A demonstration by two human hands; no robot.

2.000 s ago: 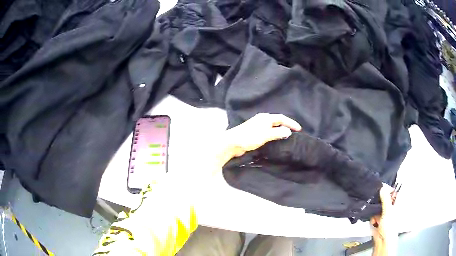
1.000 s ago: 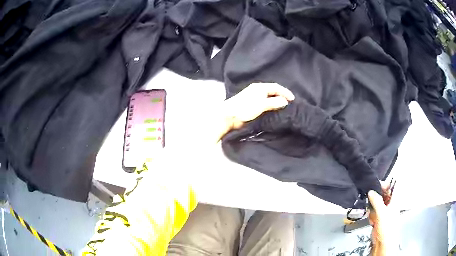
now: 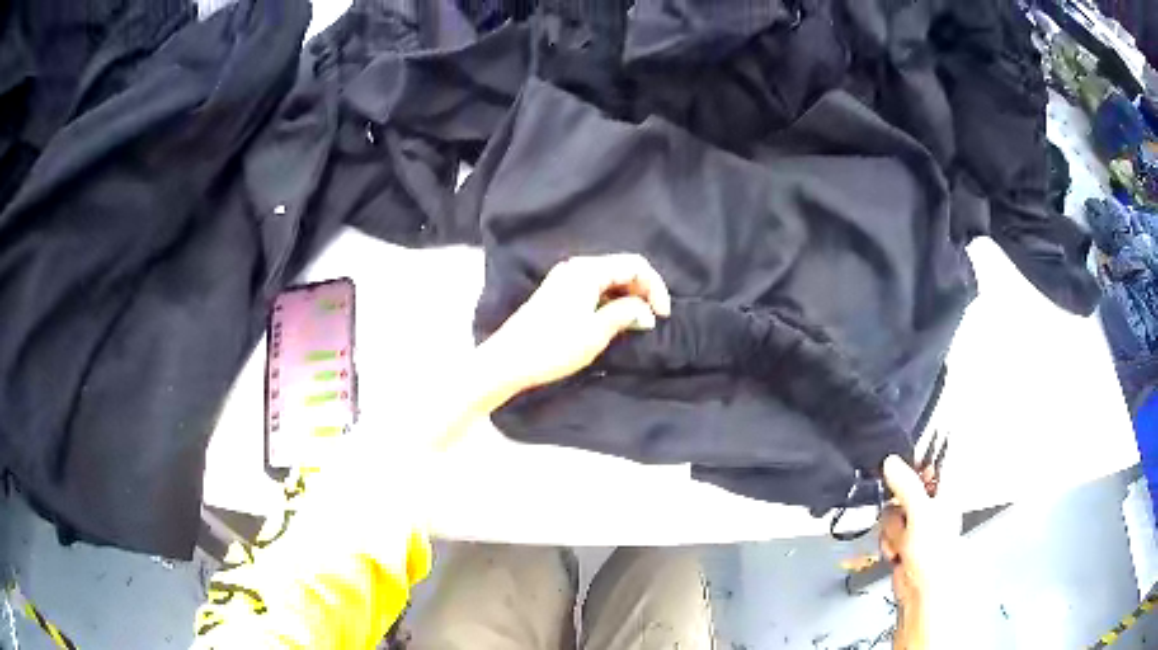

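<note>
A pair of dark shorts (image 3: 711, 216) lies on the white tabletop in front of me, its gathered waistband (image 3: 762, 349) towards me. My left hand (image 3: 591, 311) pinches the waistband near its left end between thumb and fingers. My right hand (image 3: 908, 502) holds the waistband's right end at the table's front edge. Thin metal blades of thread snips (image 3: 937, 451) stick up by the right fingers; their grip is mostly hidden. A thin dark loop (image 3: 853, 518) hangs from the cloth beside my right hand.
A smartphone (image 3: 311, 375) with a lit pink screen lies left of the shorts on the white tabletop (image 3: 419, 286). Dark garments (image 3: 140, 279) are heaped at the left and along the back. The grey floor (image 3: 787, 610) shows thread scraps. More stacked clothing stands at the far right.
The waistband has been turned from lying open to more folded, its gathered band raised, and the inside shows less. Both hands still hold it. The view has shifted, moving the things leftwards.
</note>
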